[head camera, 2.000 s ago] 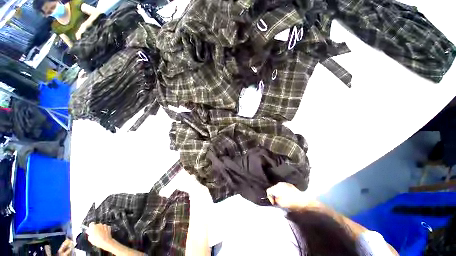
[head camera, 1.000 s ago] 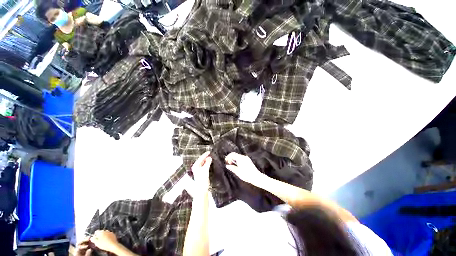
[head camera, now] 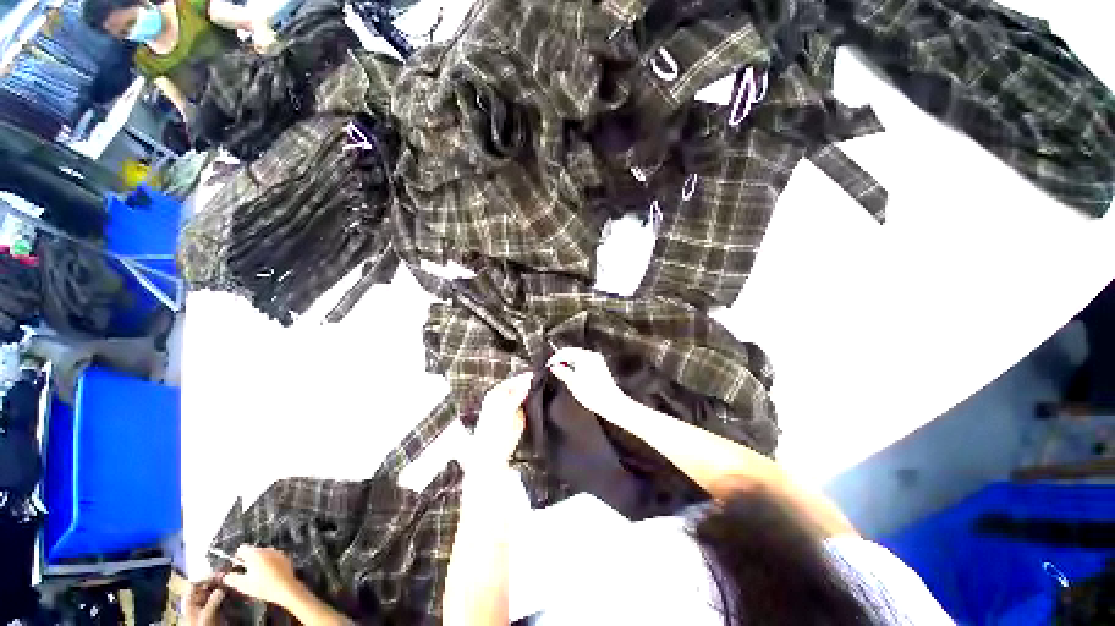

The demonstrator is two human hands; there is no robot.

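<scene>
A dark plaid garment (head camera: 666, 336) with a plain dark lining (head camera: 587, 446) lies bunched in front of me. My left hand (head camera: 499, 406) pinches the garment's dark edge from the left. My right hand (head camera: 582, 379) is close beside it, fingertips closed at the same edge. A tiny pale glint shows at the right fingertips; I cannot tell if it is a tool or a thread. The fingertips are small and partly lost in glare.
Large plaid heap (head camera: 514, 184) with white loops across the white table (head camera: 905, 318). Ridged plaid stack (head camera: 306, 220) at left. Another person's hand (head camera: 259, 572) works on a plaid garment (head camera: 355, 526) at lower left. Person in mask (head camera: 183, 43) at upper left. Blue bin (head camera: 122, 465) beyond the table's left edge.
My right hand has moved up and left from the lining's lower edge. My left hand has come onto the garment. Both hands are now closer together, slightly further from me than one second ago.
</scene>
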